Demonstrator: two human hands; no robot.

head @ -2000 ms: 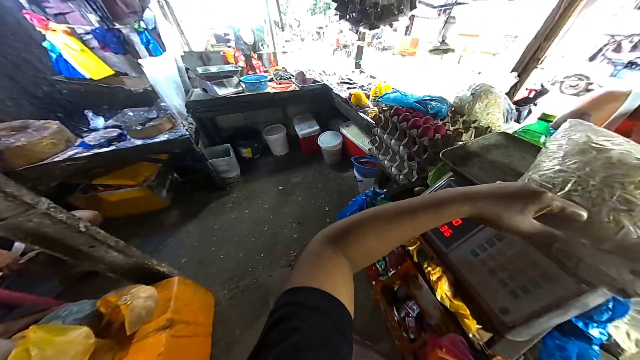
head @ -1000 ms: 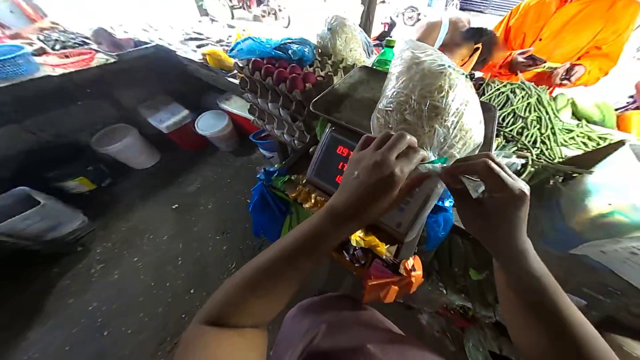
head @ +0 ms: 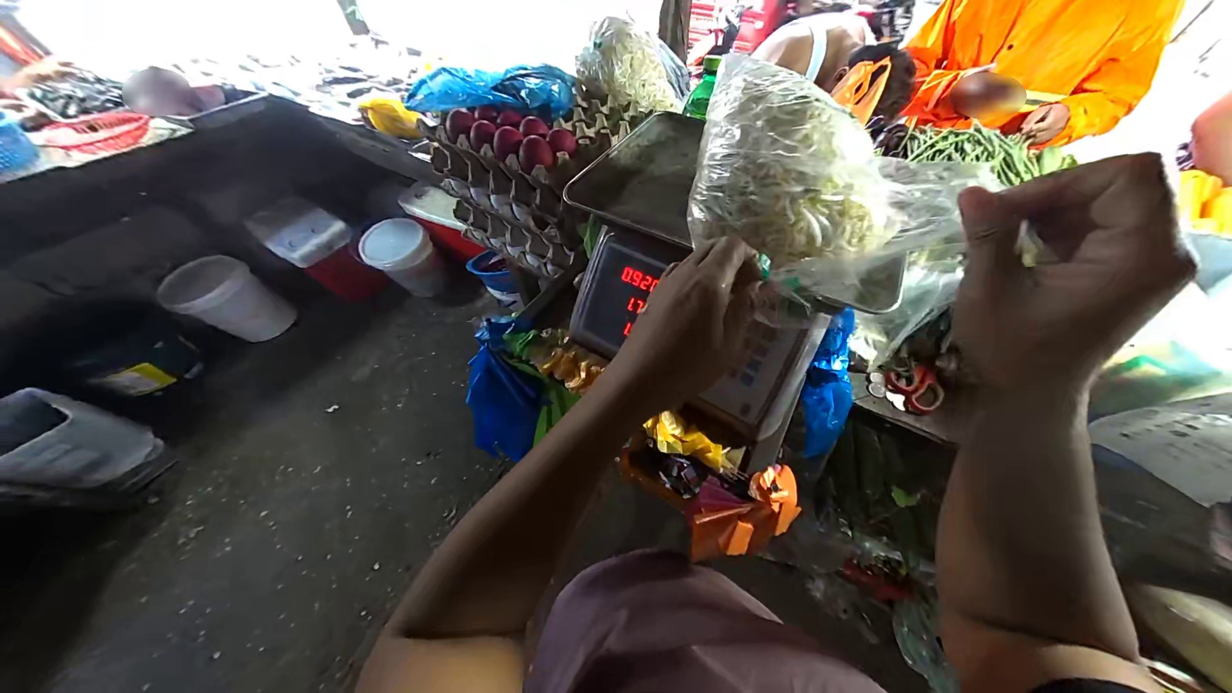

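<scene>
A clear plastic bag of bean sprouts (head: 794,164) rests on the metal pan (head: 635,178) of a digital scale (head: 611,294) with red lit digits. My left hand (head: 698,313) is over the scale's display and keys, its fingers closed on a gathered part of the clear bag near a bit of green. On the right, my right hand (head: 1068,260) is raised with fingers curled, and thin clear plastic stretches from the bag to its fingertips. The exact hold of those fingertips is partly hidden.
Stacked egg trays with red eggs (head: 507,142) stand left of the pan. Red-handled scissors (head: 922,390) lie on the ledge at right. Green long beans (head: 972,154) are behind, near a person in orange (head: 1059,48). White buckets (head: 226,296) stand on the floor at left.
My right hand has moved away from my left, to the right and up, with clear plastic now stretched between the bag and it. A second ago both hands were close together at the bag's gathered part.
</scene>
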